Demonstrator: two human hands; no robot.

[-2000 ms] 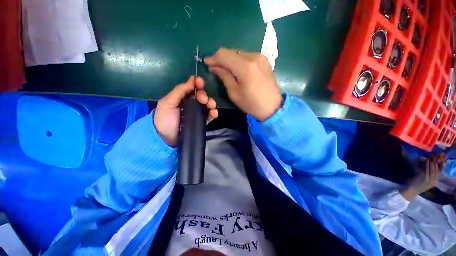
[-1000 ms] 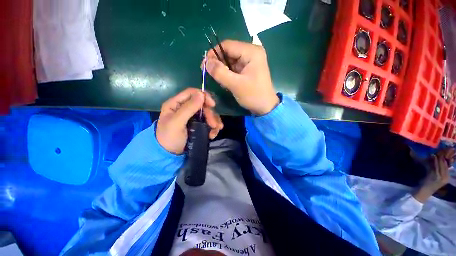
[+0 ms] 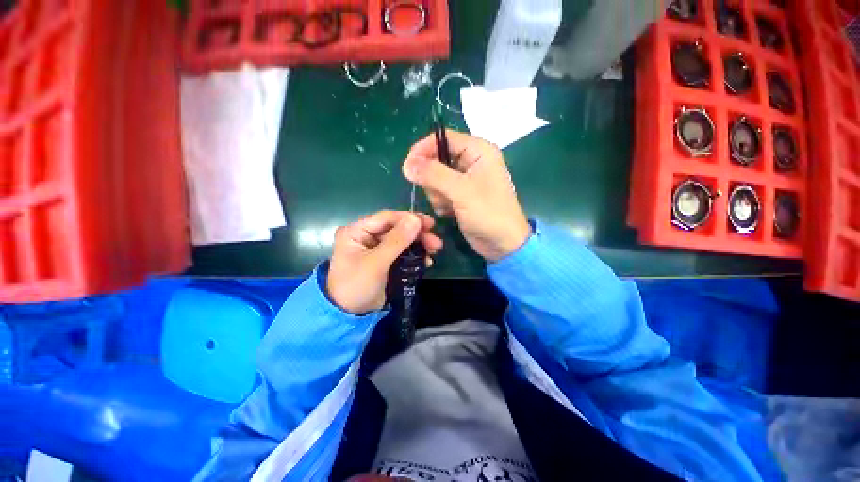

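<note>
My left hand (image 3: 377, 259) is closed around the top of a black cylindrical driver (image 3: 405, 287), which hangs upright over my lap. A thin silver shaft (image 3: 413, 196) rises from it between my left fingertips. My right hand (image 3: 467, 188) holds slim black tweezers (image 3: 440, 136), tips pointing away from me. My right thumb and forefinger meet at the upper end of the shaft. Whether a tiny part is between those fingertips is too small to tell.
Red foam trays with watch heads (image 3: 651, 141) stand at right. Stacked red trays (image 3: 123, 160) and white sheets (image 3: 231, 155) lie at left. A red tray with rings (image 3: 316, 47), pale wire rings (image 3: 454, 91), a white bottle (image 3: 523, 38) and white paper (image 3: 502, 115) lie ahead. A blue stool (image 3: 209, 344) stands below left.
The view has shifted, bringing the ring tray, bottle and left tray stack into sight. The tweezers came into view in my right hand after the earliest frame. The driver remains in my left hand.
</note>
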